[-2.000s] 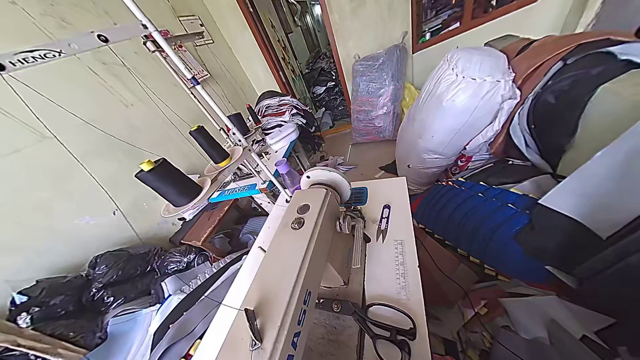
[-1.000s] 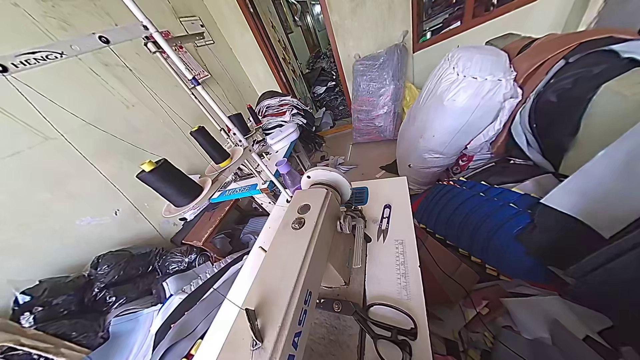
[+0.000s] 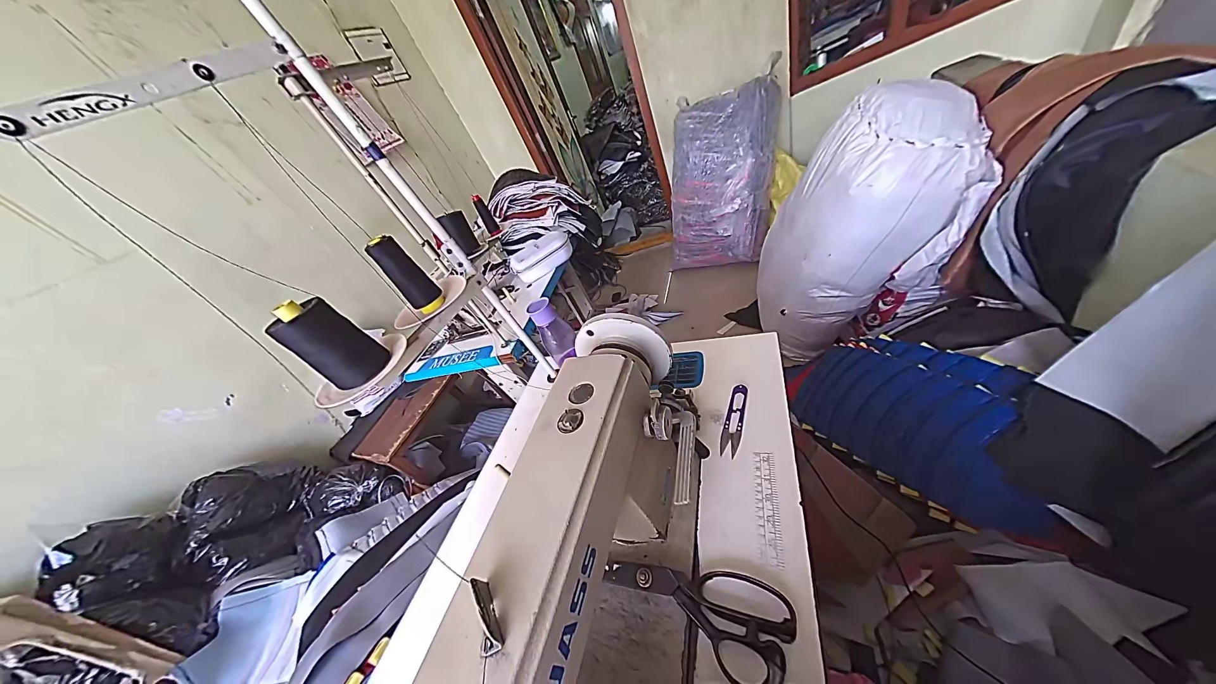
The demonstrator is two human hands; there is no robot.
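Neither my left hand nor my right hand is in view. An industrial sewing machine [image 3: 579,475] runs up the middle, its white handwheel [image 3: 622,344] at the far end. On the white table [image 3: 760,608] to its right lie black-handled fabric scissors [image 3: 731,617], with the blades pointing left to the machine. Farther back on the same table are thread snips [image 3: 733,418] and a blue plastic tray [image 3: 686,369]. A ruler scale [image 3: 768,513] shows on the tabletop. Black thread cones [image 3: 328,342] stand on the thread stand left of the machine, with threads running up to its arm.
Fabric pieces [image 3: 313,598] and black plastic bags [image 3: 237,503] lie at the left. Right of the table are a large white sack [image 3: 874,209], blue bundled material [image 3: 912,427] and scattered scraps [image 3: 1064,598]. A plastic-wrapped bale [image 3: 724,176] stands near the doorway. A purple bottle [image 3: 551,331] stands beyond the machine.
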